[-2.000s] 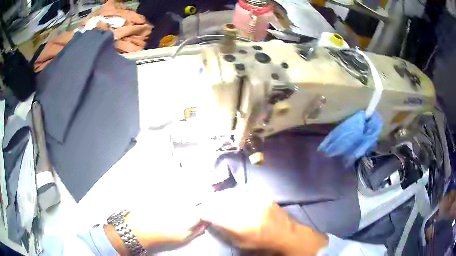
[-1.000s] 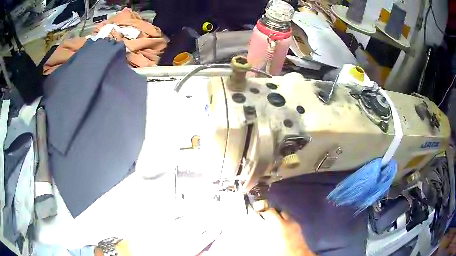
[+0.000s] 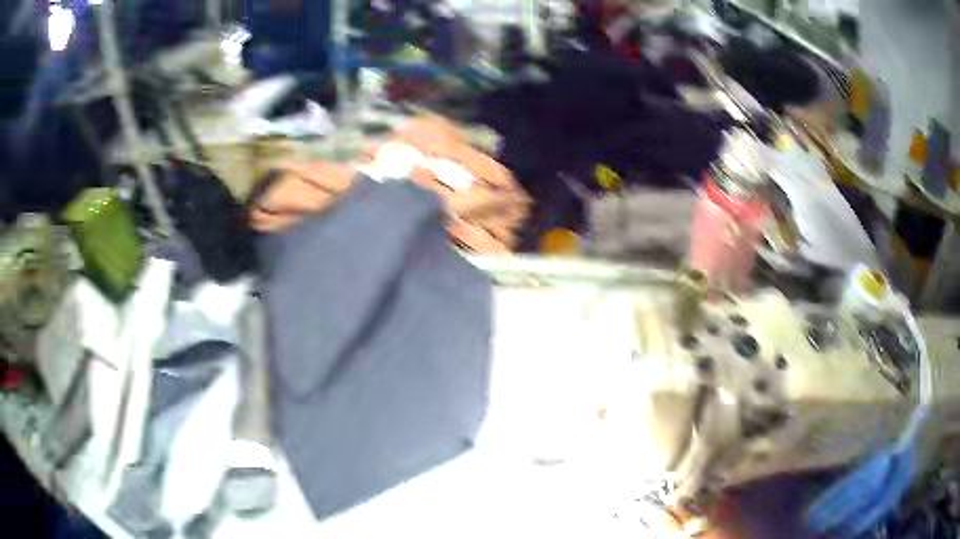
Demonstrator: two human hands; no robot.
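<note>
The frame is blurred. Dark grey cut panels lie flat and angular on the white table, left of the machine. The cream sewing machine head is at the right, with its needle area at the bottom edge in strong glare. Part of a dark cloth shows under the machine arm, cut off by the bottom edge. Neither of my hands can be made out. A small orange-bright spot beside the needle area at the bottom edge is too blurred to name.
An orange-peach cloth pile lies behind the panels. A pink bottle stands behind the machine head. A blue tassel hangs from its arm. White and grey strips lie at the left, near a green thing.
The view has swung left and up, so the panels and machine sit further right and lower. My hands and the watch have dropped out of clear view. More of the workshop shows.
</note>
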